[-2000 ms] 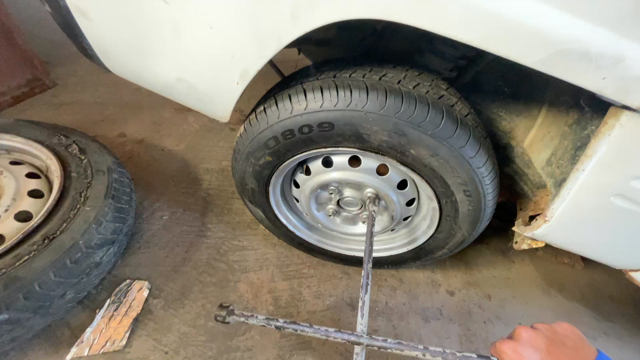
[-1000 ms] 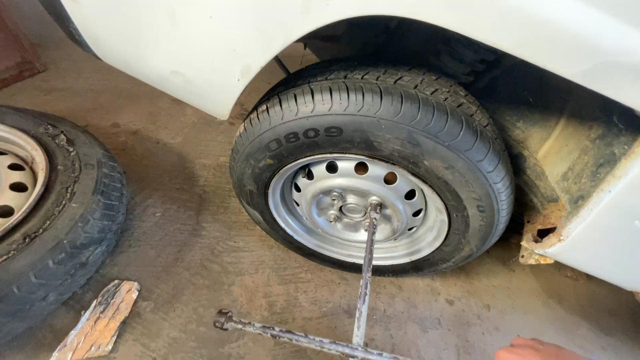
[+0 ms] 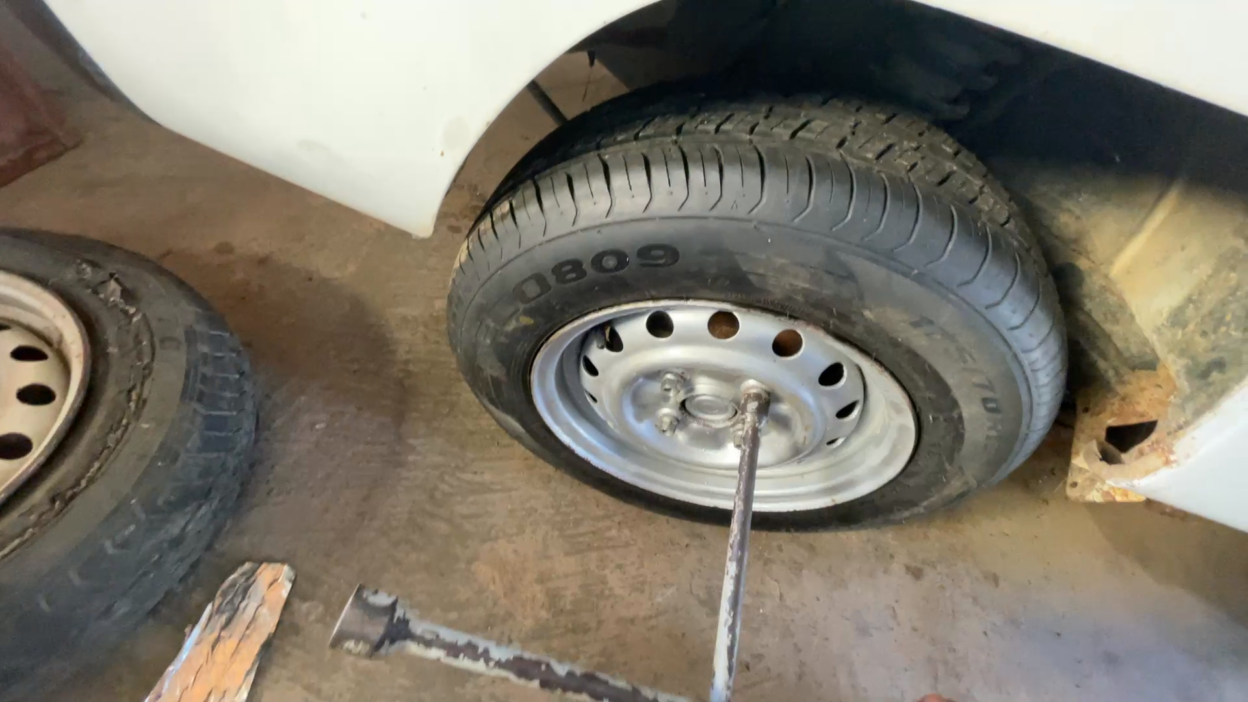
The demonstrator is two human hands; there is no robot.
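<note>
A four-way lug wrench with worn paint [image 3: 738, 546] has one socket seated on a lug nut right of the hub centre of a silver steel wheel [image 3: 624, 429]. Another arm of the wrench reaches left, its open socket [image 3: 363, 621] above the floor. The wheel carries a black tyre [image 3: 780, 210] under the white car's wheel arch. Only a sliver of skin [image 3: 934, 697] shows at the bottom edge, right of the wrench; which hand it belongs to and what it touches cannot be told. Other lug nuts [image 3: 667, 421] sit around the hub.
A worn tyre on a cream rim [image 3: 185, 429] lies at the left. Near it, a flaking wooden piece [image 3: 229, 634] rests on the concrete floor. The white body panel [image 3: 292, 88] overhangs from above, and a rusty, broken panel edge [image 3: 1116, 458] juts out at the right.
The hand on the wrench's right arm two seconds ago has dropped almost wholly out of view. The wrench's left-reaching arm now slopes lower, while its socket remains at the lug nut.
</note>
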